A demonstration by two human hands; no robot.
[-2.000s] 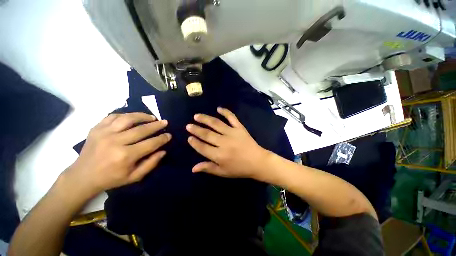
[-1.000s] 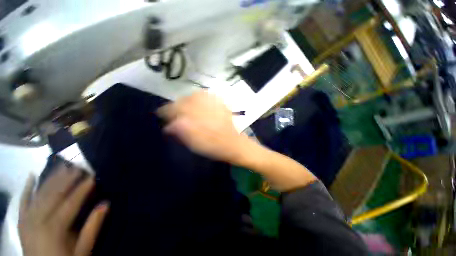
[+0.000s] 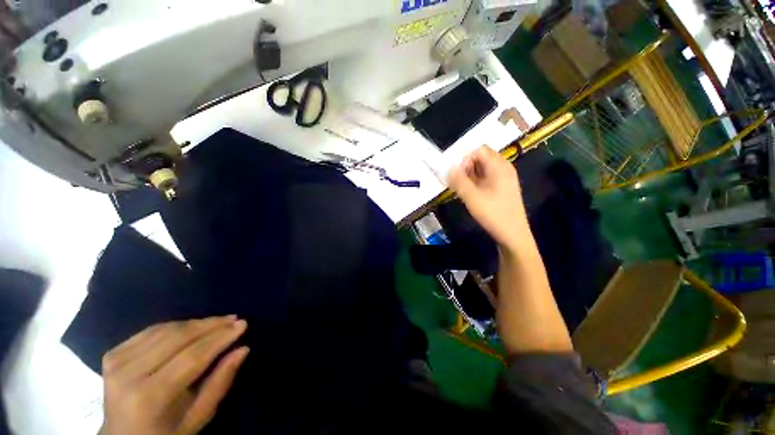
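The navy garment panel (image 3: 289, 246) lies across the white table below the machine head and hangs off its front. A white template strip (image 3: 160, 235) shows on the navy fabric near the needle area. My left hand (image 3: 174, 370) lies palm down on the fabric at the lower left, its thumb apart from the fingers and nothing seen in it. My right hand (image 3: 489, 191) is off the fabric, over the table's right edge, with fingers curled together. I cannot tell whether it holds anything. The presser foot and needle are not clear.
The white sewing machine (image 3: 204, 51) spans the top. Black-handled scissors (image 3: 299, 98), slim silvery snips (image 3: 357, 164) and a flat black phone (image 3: 456, 113) lie behind the panel. A dark pile (image 3: 569, 229) and a brown chair (image 3: 637, 314) stand at right.
The view has turned right. My right hand has left the panel and moved to the table's right edge, its fingers curling. My left hand is lower on the fabric. The clear bag no longer shows.
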